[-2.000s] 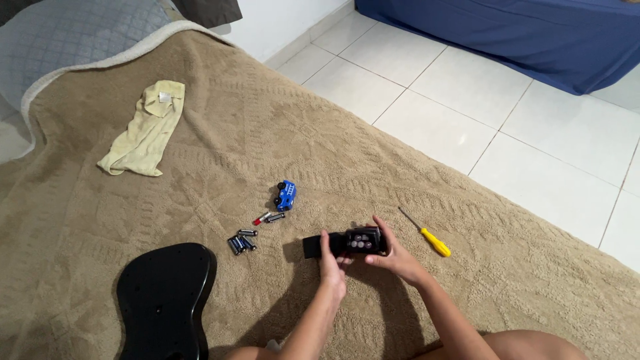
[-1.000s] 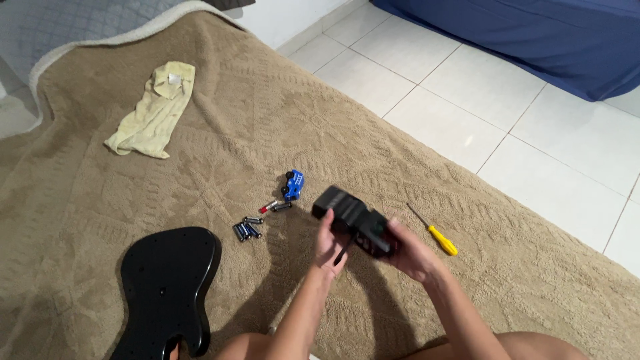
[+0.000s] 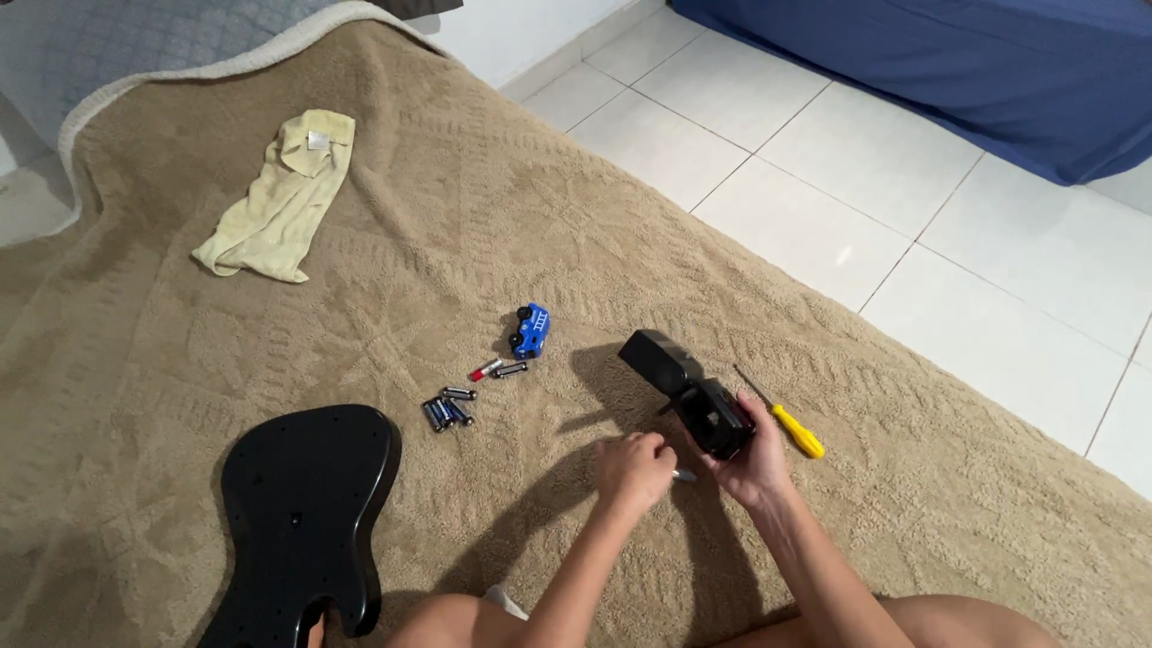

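Note:
My right hand (image 3: pixel 751 450) holds a black camera flash unit (image 3: pixel 715 418), its head pointing up and left and a dark opening showing in its body. Just left of it, my left hand (image 3: pixel 637 468) has its fingers curled; a small pale, shiny piece (image 3: pixel 684 474) shows beside the fingertips, and whether they grip it is unclear. A yellow-handled screwdriver (image 3: pixel 798 432) lies right of the unit. Several dark small batteries (image 3: pixel 447 409) lie left of my hands, with a red and silver battery (image 3: pixel 486 370) near a blue toy car (image 3: pixel 532 330).
A black guitar-shaped body (image 3: pixel 301 504) lies at lower left on the beige textured blanket (image 3: pixel 432 234). A pale yellow cloth (image 3: pixel 288 193) is farther back. Beyond the bed's edge are white floor tiles (image 3: pixel 810 198) and a hanging blue cloth (image 3: pixel 945 72).
My left hand has come off the black flash unit and is now lower left of it. The unit stays in my right hand, turned so that its opening shows.

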